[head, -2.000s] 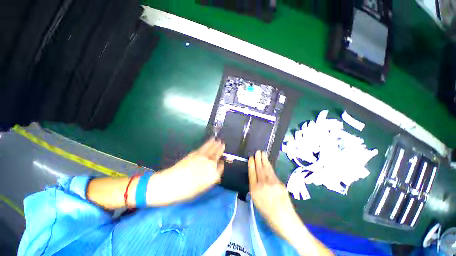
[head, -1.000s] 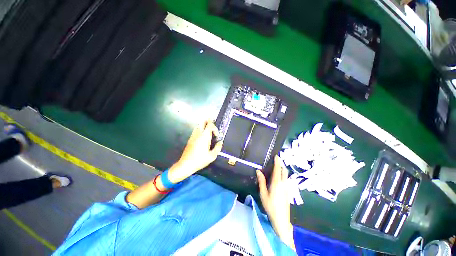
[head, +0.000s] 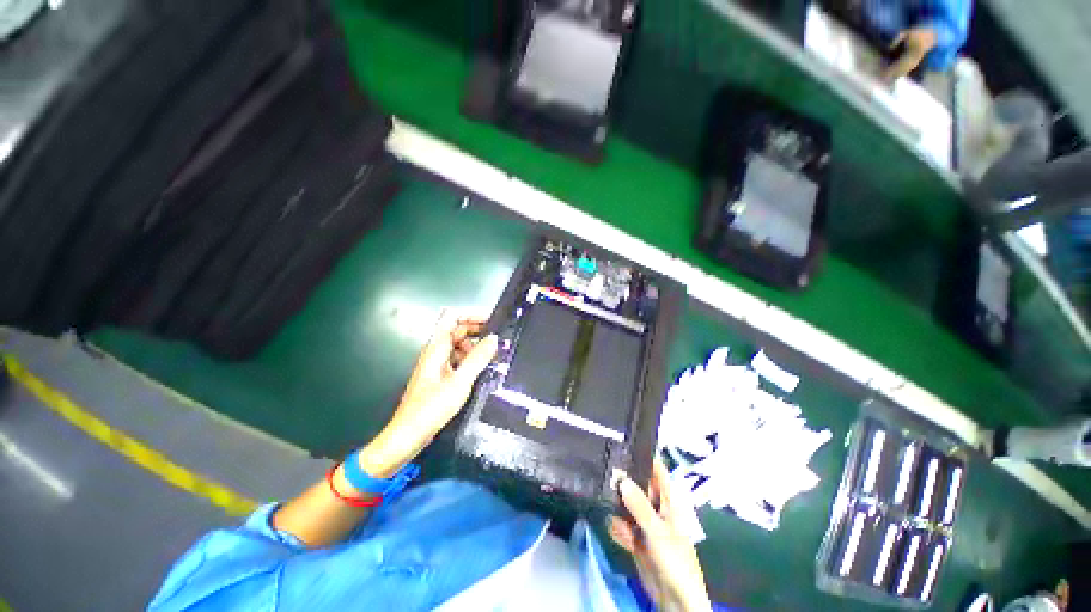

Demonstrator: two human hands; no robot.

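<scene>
A black tablet unit (head: 544, 448) lies in front of me, slightly tilted, with its circuit board (head: 598, 281) at the far end. A black twin-cell battery pack (head: 574, 365) sits in its bay, with a seam down the middle. My left hand (head: 445, 371) grips the unit's left edge, thumb on top. My right hand (head: 652, 522) holds its lower right corner, thumb on top. The fingers under the unit are hidden. A black pad shows along its right side.
White peeled liners (head: 736, 442) lie right of the unit. A clear tray (head: 891, 508) of batteries is farther right. Stacked black units (head: 227, 191) lean at left. A white rail (head: 742, 320) separates the green conveyor with tablet units (head: 772, 203). A person's hand (head: 912, 50) shows beyond.
Both my hands have moved from over the battery and the unit's sides to gripping its edges. The unit now looks slightly lifted and tilted. The conveyor units have shifted left in view.
</scene>
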